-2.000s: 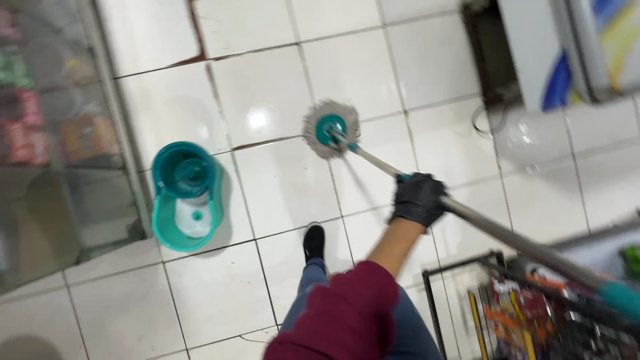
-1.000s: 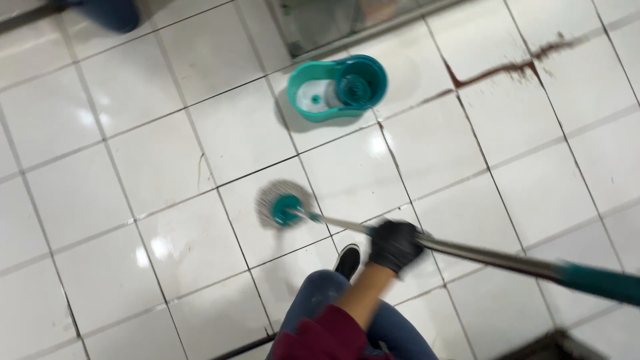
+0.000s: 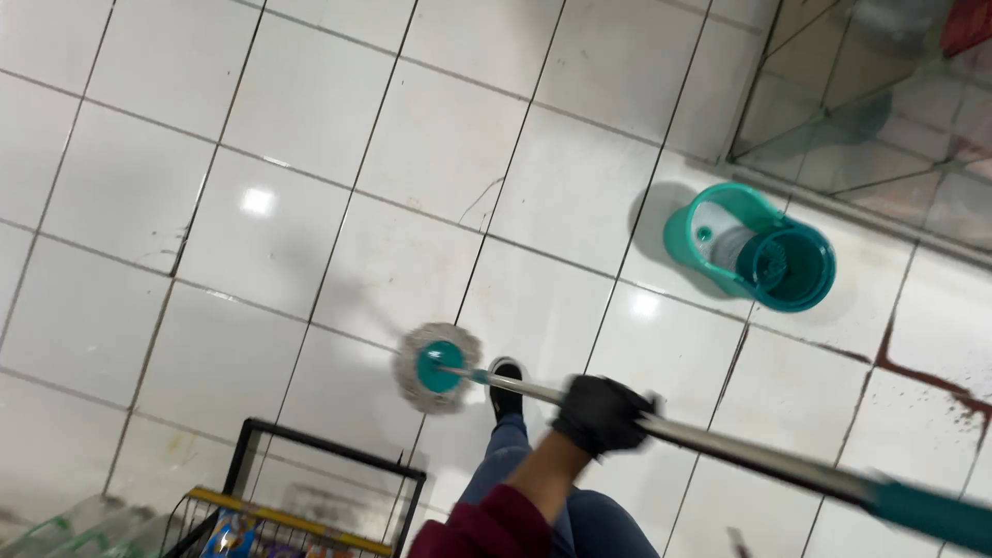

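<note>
My left hand (image 3: 604, 416), in a black glove and below a maroon sleeve, is closed around the metal pole of a spin mop. The pole (image 3: 744, 453) slants from the mop head to a teal grip (image 3: 934, 511) at the lower right edge. The round mop head (image 3: 439, 367), a teal disc with a greyish string fringe, rests on the white tiles left of my shoe. My right hand is out of view. To the upper right stands a teal mop bucket (image 3: 678, 236) with a darker round wringer basket (image 3: 787, 267) at one end.
A glass-fronted case (image 3: 837, 116) stands behind the bucket. At the lower left are a black-framed wire rack (image 3: 333, 446) with packets and some clear plastic bottles (image 3: 101, 527). My black shoe (image 3: 508, 387) is beside the mop head. Reddish-brown broken grout (image 3: 922, 376) runs along tiles at the right.
The view has shifted and turned strongly. The mop head was farther from my shoe two seconds ago and is now close beside it. My left hand has stayed on the pole.
</note>
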